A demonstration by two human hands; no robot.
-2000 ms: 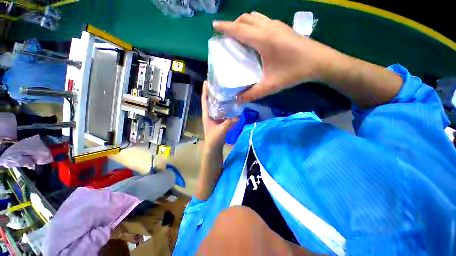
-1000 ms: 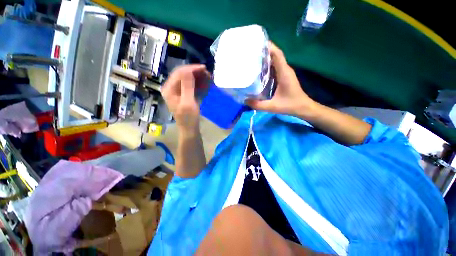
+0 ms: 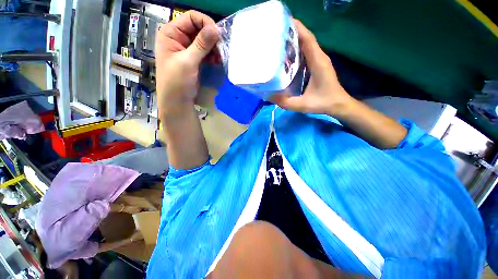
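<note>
A white retail box (image 3: 258,46) with rounded corners and a blank white end is held up at the top centre. Clear crinkled film surrounds it, and dark print shows on its right side. My right hand (image 3: 316,73) grips the box from the right and below, its thumb under the lower edge. My left hand (image 3: 185,52) is at the box's left side, with thumb and curled fingers pinched together on the clear film (image 3: 223,35) there. The fingertips behind the box are hidden.
A green work surface (image 3: 377,49) with a yellow line lies behind. A white-framed machine (image 3: 87,60) stands left. A blue stool (image 3: 237,102) is below the box. A pink-sleeved person's arm (image 3: 82,207) and cartons (image 3: 128,231) are lower left; silver machinery (image 3: 464,141) is right.
The box was held between both hands, then in my right hand with my left hand apart. Now my left hand is at the film's left side, and the box is higher in view.
</note>
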